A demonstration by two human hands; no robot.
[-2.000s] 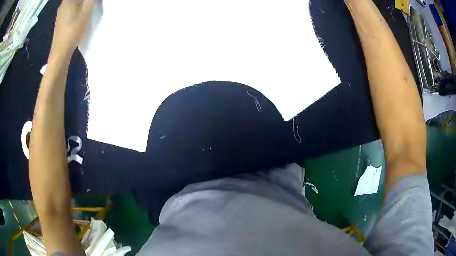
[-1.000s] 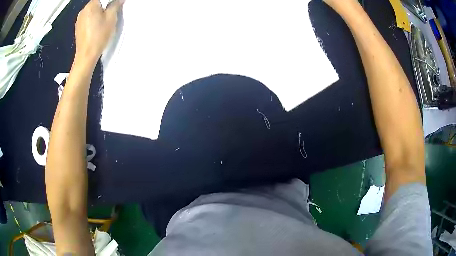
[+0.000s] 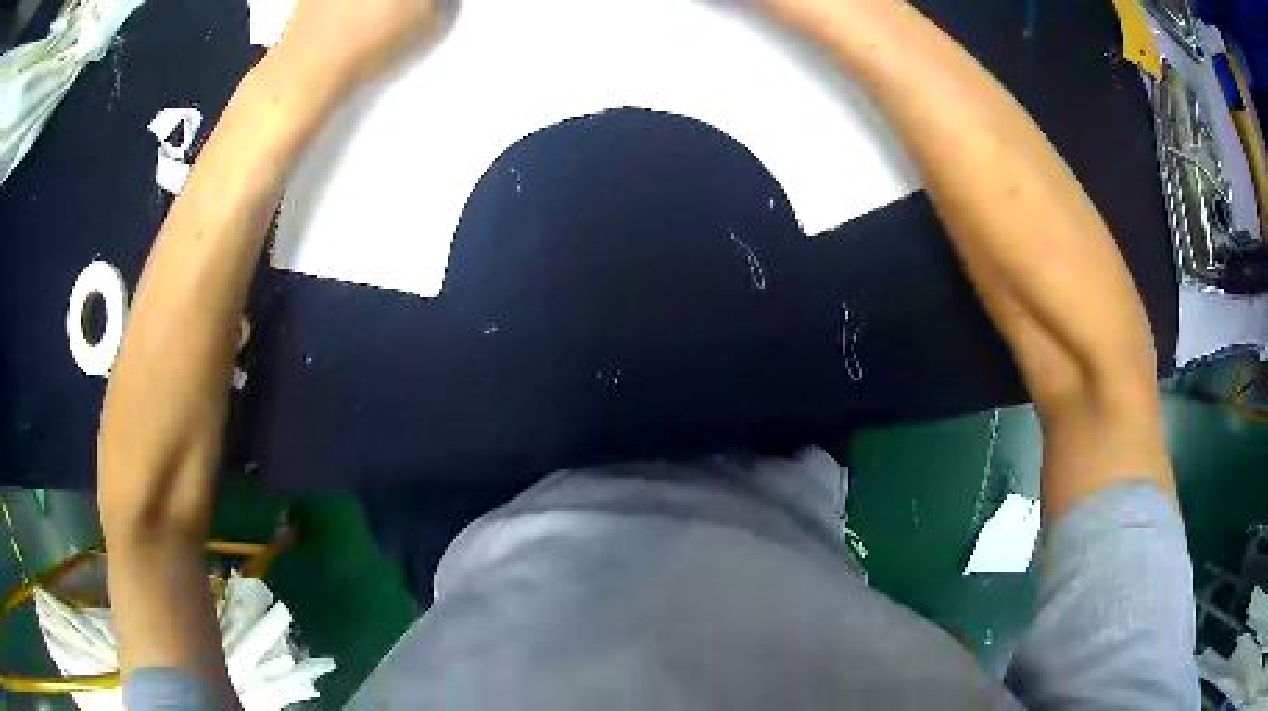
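A large white garment panel (image 3: pixel 355 208) lies on the black padded table (image 3: pixel 626 375), its deep U-shaped curve facing me. Its far part runs out of the top of the picture. My left hand (image 3: pixel 376 25) is at the top edge over the panel's left part, bare, blurred and partly cut off, so its fingers do not show clearly. My right forearm (image 3: pixel 960 125) reaches over the panel's right side, and my right hand is cut off by the top edge.
A white tape roll (image 3: pixel 98 320) and white scraps (image 3: pixel 175 146) lie at left. Folded white cloth (image 3: pixel 56 84) is at far left. A metal iron rest (image 3: pixel 1196 181) and a yellow template (image 3: pixel 1140 36) are at right. White cloth (image 3: pixel 264 646) and a scrap (image 3: pixel 1004 536) show below the table.
The panel's near edge has shifted up and away from me. My left hand has moved right and up, and my right arm has swung inward over the panel, its hand now out of the picture.
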